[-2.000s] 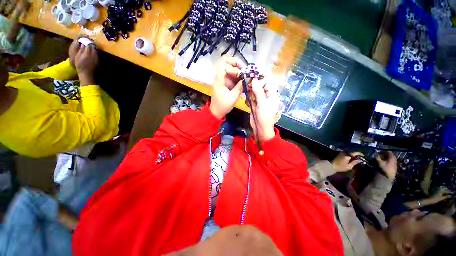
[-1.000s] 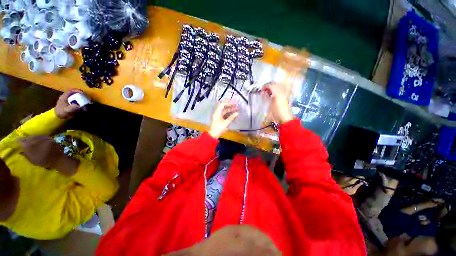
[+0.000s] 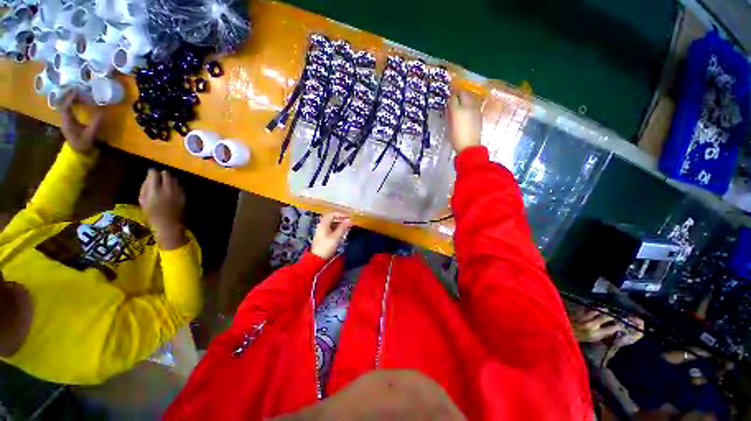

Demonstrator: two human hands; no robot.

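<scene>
Dark-and-white modules [image 3: 387, 107] lie in several columns on a pale backing sheet [image 3: 329, 187], black tails towards me. My right hand [image 3: 465, 123] reaches along the right side of the rightmost column, fingertips by its upper modules. Whether it touches or holds one is hidden. My left hand [image 3: 331, 234] is at the bench's front edge, below the sheet, with fingers slightly spread and nothing visible in them. A thin dark strand [image 3: 428, 221] lies near the front edge, between my hands.
White housings [image 3: 78, 49], loose black rings [image 3: 169, 94] and a plastic bag [image 3: 198, 25] are at far left. Two white housings [image 3: 231, 153] stand near the edge. A neighbour in yellow [image 3: 107, 296] is left. A clear sheet [image 3: 535, 164] and a blue bin [image 3: 708, 115] are right.
My hands have parted from the module held two seconds ago. My right hand has moved up beside the columns, my left back to the edge. A second white housing stands beside the first.
</scene>
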